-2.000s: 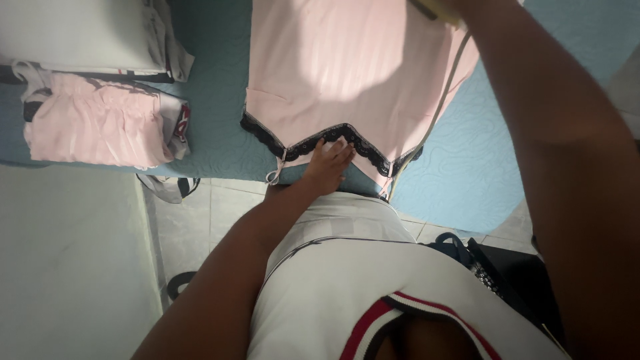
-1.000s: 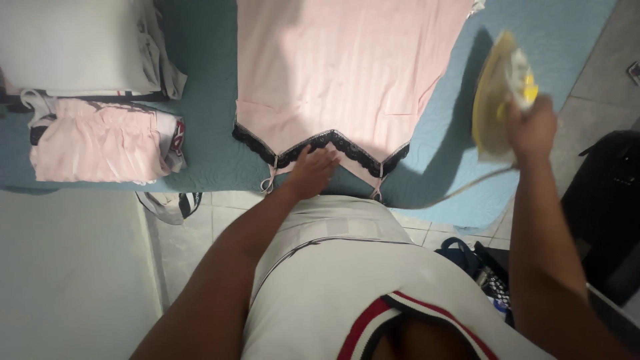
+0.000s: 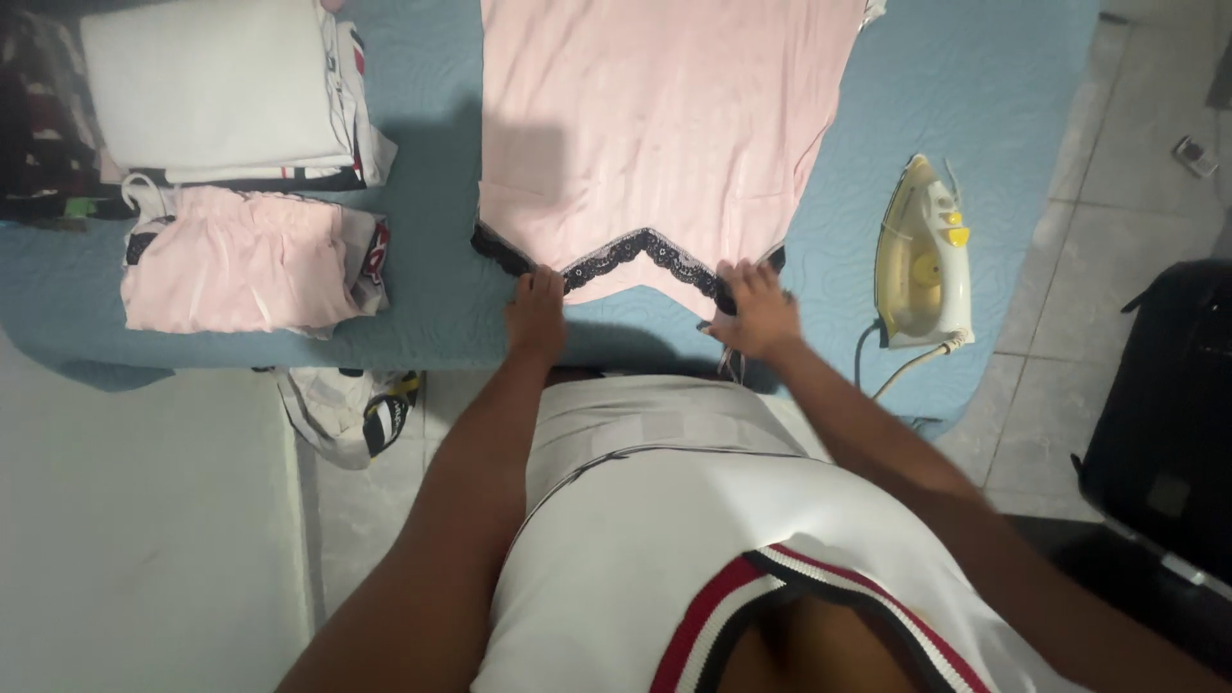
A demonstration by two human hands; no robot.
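Observation:
A pink garment with black lace trim lies spread on the blue quilted cover. My left hand rests on the left part of its lace edge, fingertips at the trim. At the right part of that edge is my right hand, its fingers over the lace and its thumb by a thin strap; whether either hand pinches the cloth cannot be made out. To the right a white and yellow clothes iron lies on the cover, its cord running toward the near edge.
Folded white clothes and a folded pink garment are stacked at the left. Dark patterned clothes lie at the far left. Shoes are on the floor below the near edge. A black suitcase stands at the right.
The iron, in my right hand a second ago, now lies on the cover at the right. My right hand has moved left to the lace edge. My left hand has shifted left along it.

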